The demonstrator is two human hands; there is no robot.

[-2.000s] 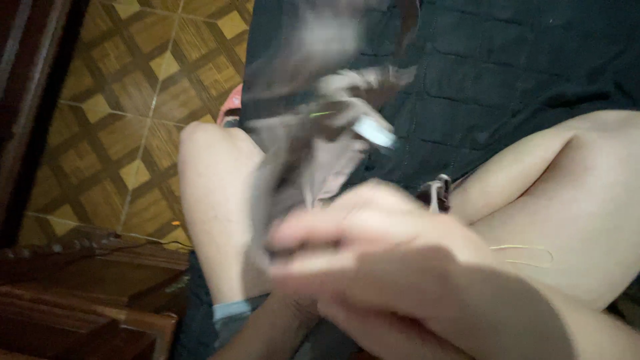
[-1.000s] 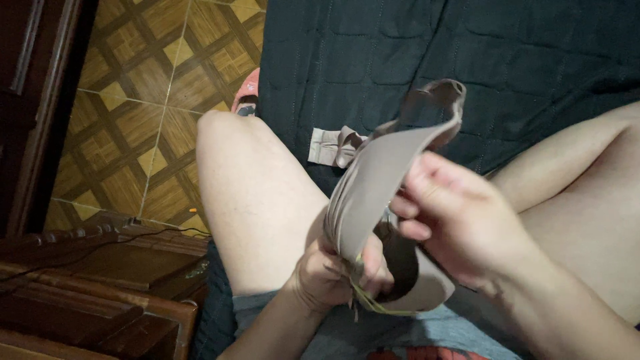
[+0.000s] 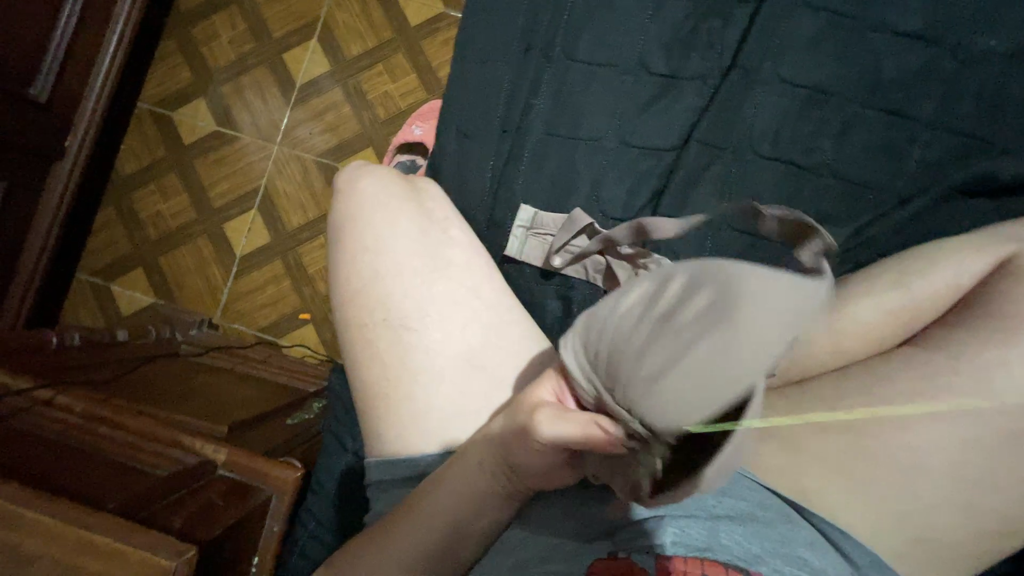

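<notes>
My left hand (image 3: 552, 436) grips a taupe bra (image 3: 696, 344) by its lower edge, between thumb and fingers, above the lap. The cups are folded together, with the dark inside of one showing at lower right. From the held part a yellow-green thread (image 3: 864, 414) runs straight to the right and leaves the view across the thigh. The bra's back band (image 3: 532, 236) lies on the dark quilt, and a shoulder strap (image 3: 664, 228) loops above the cup. My right hand is out of view. Motion blurs the bra somewhat.
A dark quilted bedcover (image 3: 656, 96) spreads under the bare legs. Wooden furniture (image 3: 120, 512) with a thin black cable (image 3: 232, 348) stands at lower left. A pink shoe (image 3: 416, 136) is beside the bed on the patterned tiled floor (image 3: 232, 160).
My right hand, on the bra's cup one second ago, has gone from view. The thread now stretches out to the right. My left hand still holds the bra.
</notes>
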